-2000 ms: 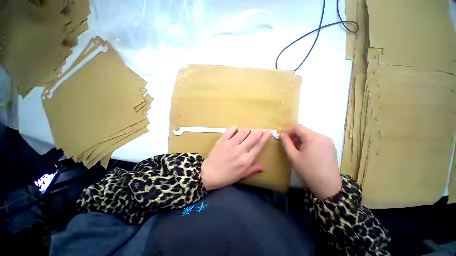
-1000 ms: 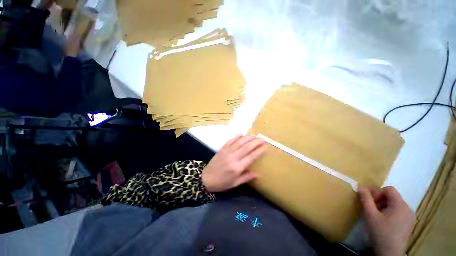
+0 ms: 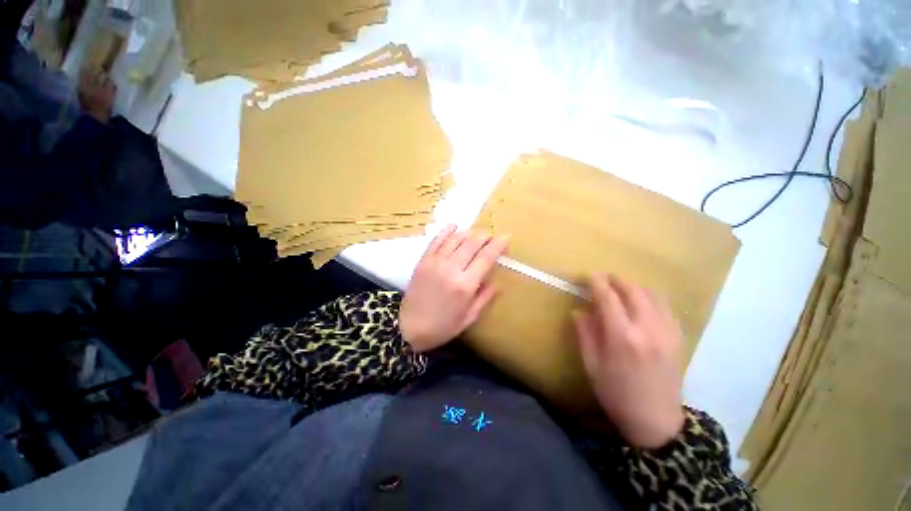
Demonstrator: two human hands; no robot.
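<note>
A kraft piece (image 3: pixel 619 225) lies at a slant on the table right in front of me. A white strip (image 3: pixel 542 275) runs across it, with both ends hidden by my hands. My left hand (image 3: pixel 447 289) lies on the piece at the strip's left end, fingers pressed down and slightly apart. My right hand (image 3: pixel 629 349) is slightly blurred over the strip's right part, fingers bent down, palm over the piece. Whether its fingers grip the strip cannot be seen.
A fanned kraft stack with a white strip near its top (image 3: pixel 340 160) lies at left, another kraft stack (image 3: pixel 270 35) beyond it. Kraft blanks (image 3: pixel 849 379) line the right edge. Clear film (image 3: pixel 599 50) and a black cord (image 3: pixel 789 178) are at the far side. Another person's hand (image 3: pixel 97 93) shows far left.
The view has swung left, then slightly back right. My right hand has moved from the strip's right end inward along it. My left hand stays at the left end.
</note>
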